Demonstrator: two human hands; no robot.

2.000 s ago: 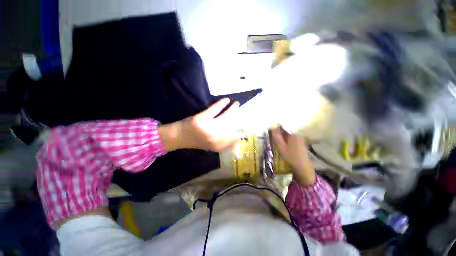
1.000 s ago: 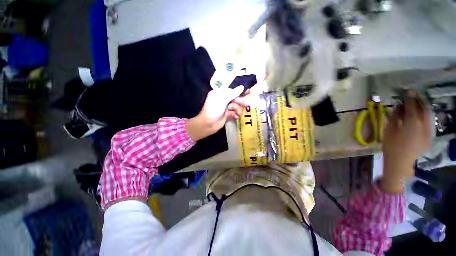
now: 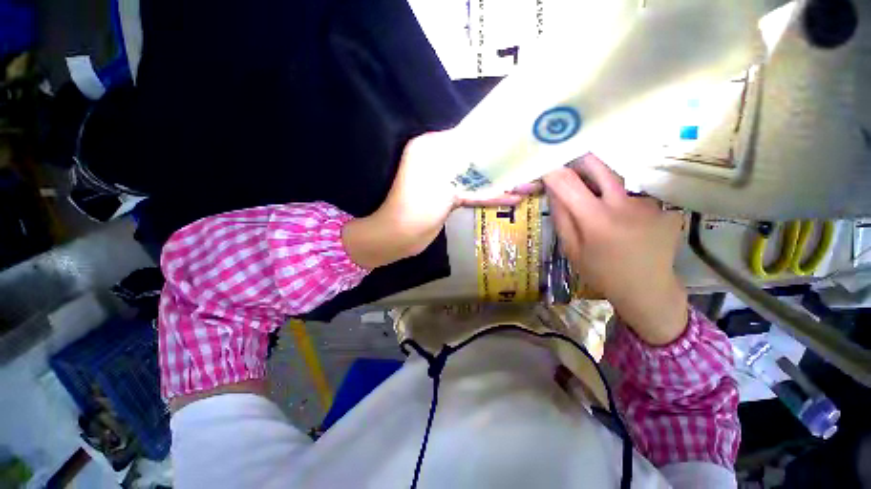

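Observation:
The sewing machine point(image 3: 669, 105) fills the upper right, its cream head covering the needle area. My left hand point(image 3: 420, 205) lies at the left of the head, its fingers partly hidden under it; whether it grips cloth does not show. My right hand point(image 3: 616, 239) is at the right of the plate, its fingertips meeting the machine head's lower edge near my left fingertips; what they touch is hidden. The dark garment panel point(image 3: 277, 115) lies at the left and reaches under my left wrist. Yellow marked tape point(image 3: 506, 253) shows between my hands, beside the shiny plate point(image 3: 557, 272).
Yellow-handled scissors point(image 3: 791, 250) lie right of the machine. A dark cable or bar point(image 3: 764, 301) runs down at the right. A bottle with a purple cap point(image 3: 812, 409) is at the lower right. A blue crate point(image 3: 119, 368) stands at the lower left.
My right hand has moved left from beyond the scissors to the needle area. The machine head looms larger and covers my left fingertips. The small dark piece seen there before is hidden.

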